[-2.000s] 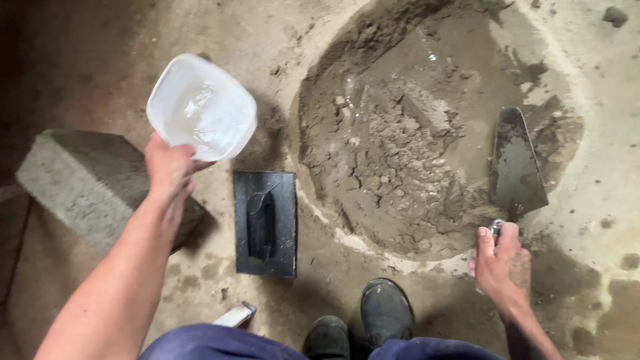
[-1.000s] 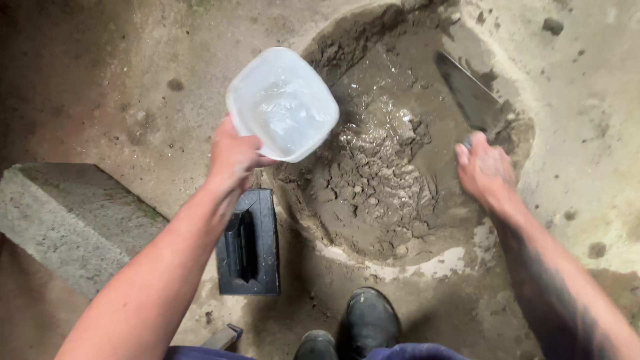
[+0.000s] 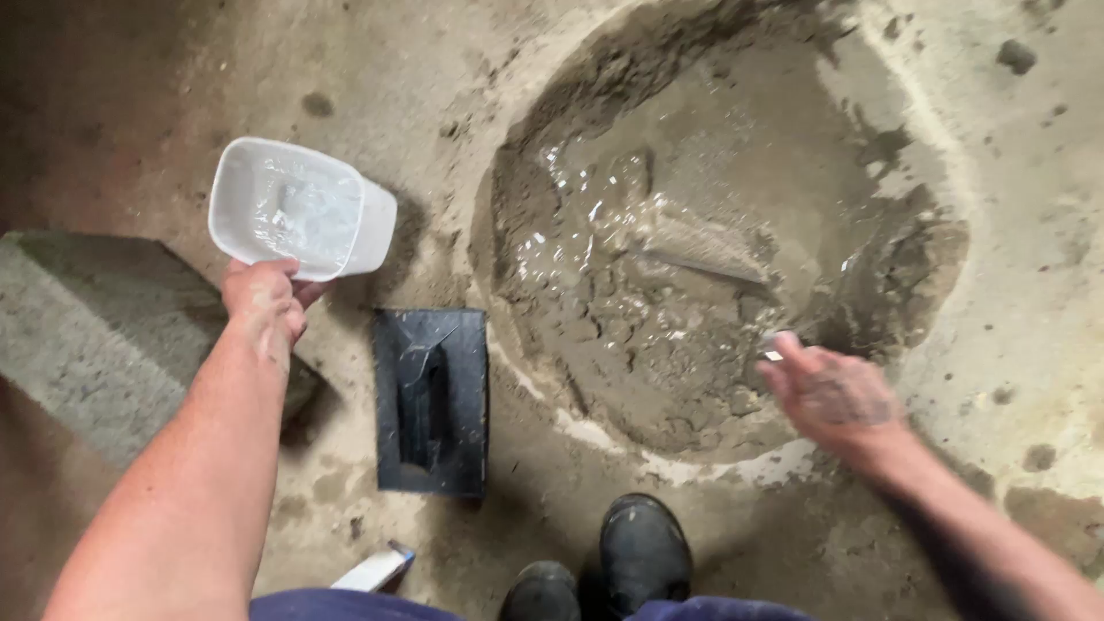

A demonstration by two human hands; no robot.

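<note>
My left hand [image 3: 267, 297] grips the lower rim of a translucent white plastic tub [image 3: 297, 211], which is tilted and has clear liquid in it. The tub is over the floor, left of a round patch of wet mortar [image 3: 638, 345]. My right hand [image 3: 832, 397] is closed around the handle of a trowel [image 3: 707, 259]; its blade lies partly sunk in the mortar, smeared with it. Between my hands a black plastic float [image 3: 431, 401] lies on the floor, handle up, at the lower left edge of the mortar.
A concrete block [image 3: 103, 336] lies at the left beside my forearm. My dark boots [image 3: 645, 552] stand just below the mortar. Near the bottom edge is a white object [image 3: 375, 571], partly hidden. A small dark lump [image 3: 1016, 57] sits on the concrete floor at the upper right.
My left hand has carried the tub left, away from the mortar's edge. The trowel blade has moved from the mortar's right side into its middle, and more shiny wet mortar shows there.
</note>
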